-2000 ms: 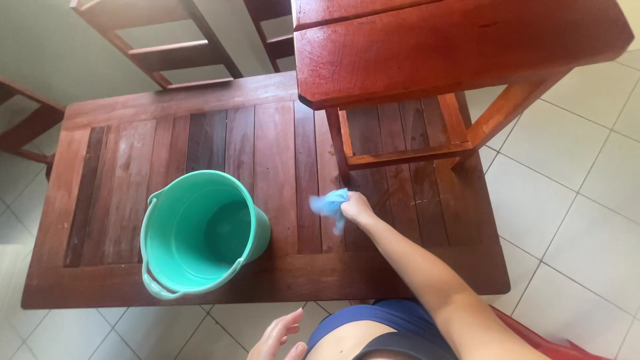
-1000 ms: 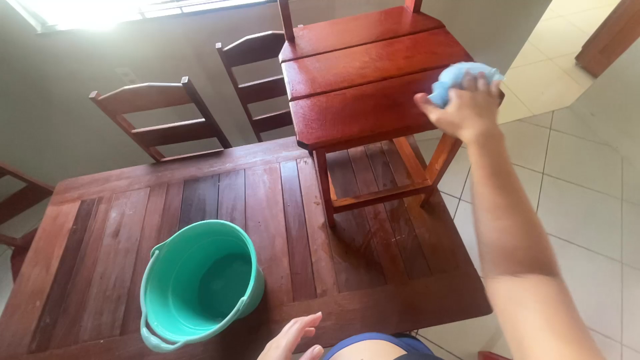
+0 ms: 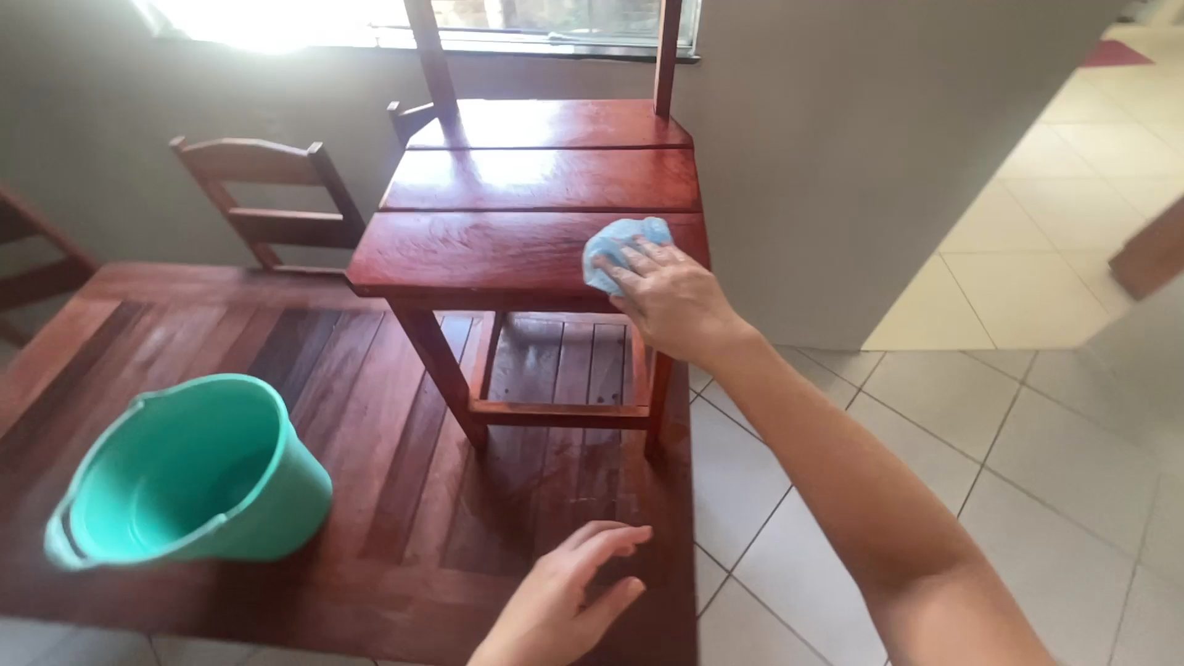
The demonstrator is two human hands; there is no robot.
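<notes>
A reddish varnished wooden chair [image 3: 536, 176] stands upright on a slatted wooden table [image 3: 388, 518]. My right hand [image 3: 680, 301] presses a light blue cloth [image 3: 622, 250] onto the front right part of the chair's seat, its fingers spread over the cloth. Below the seat, over the table's near right part, my left hand [image 3: 573, 587] hangs with its fingers apart and holds nothing. To the left, a turquoise plastic bucket [image 3: 301, 490] rests on the table. Its inside shows partly; whether it holds water I cannot tell.
Behind the table's far edge is a wooden chair [image 3: 277, 157], with part of another beside it. One more chair [image 3: 46, 250] is at the far left. A window [image 3: 555, 18] is in the back wall. White floor tiles [image 3: 925, 407] lie right of the table.
Two seconds ago my right hand held the cloth below the seat, over the table. A second ago it was at the seat's right edge; now it is on the front board. The view has tilted up.
</notes>
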